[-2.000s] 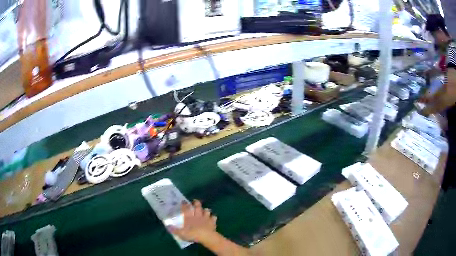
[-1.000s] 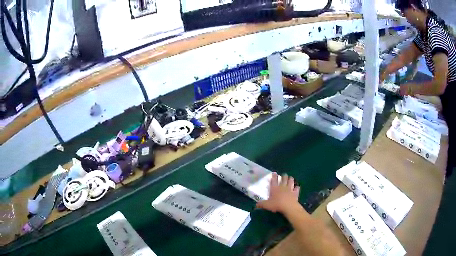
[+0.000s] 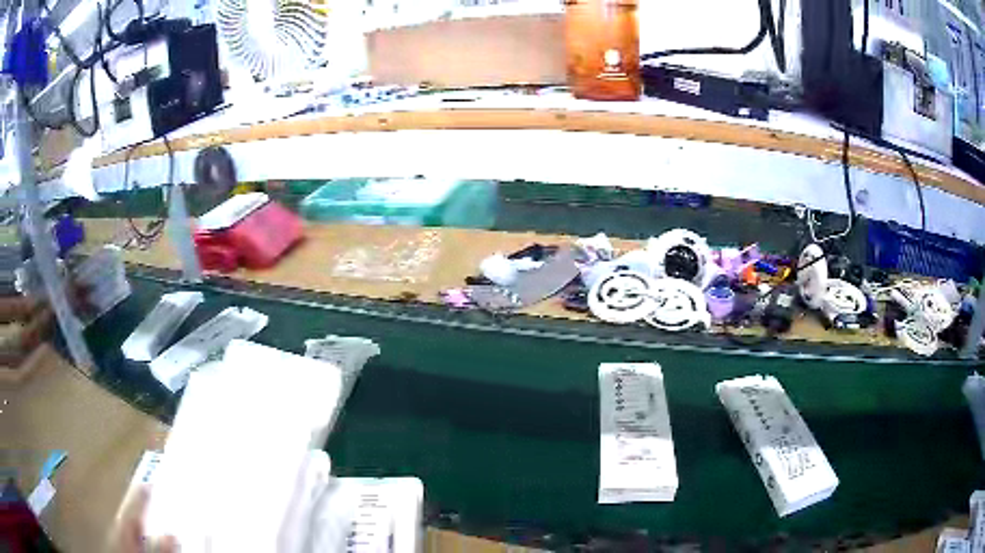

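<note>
A large white box [image 3: 243, 432], blurred and close to the camera, stands at the lower left above other white boxes. My left hand [image 3: 132, 521] is a blurred strip at its left edge, cut off by the frame, and appears to grip it. Another printed white box [image 3: 378, 516] is beside it at the bottom edge. Two closed printed boxes lie on the green belt, one upright in view [image 3: 637, 432] and one slanted [image 3: 778, 443]. My right hand is not in view.
More white boxes [image 3: 211, 346] lie on the belt at left. Beyond the belt are a red bin [image 3: 254, 232], a green tray [image 3: 400, 202], white rings [image 3: 623, 296] and mixed loose parts. A brown bench cover [image 3: 81, 421] is at lower left.
The view has swung left along the belt. My right hand, earlier on a belt box, has left the picture. My left hand and the large near box now show; the other worker does not.
</note>
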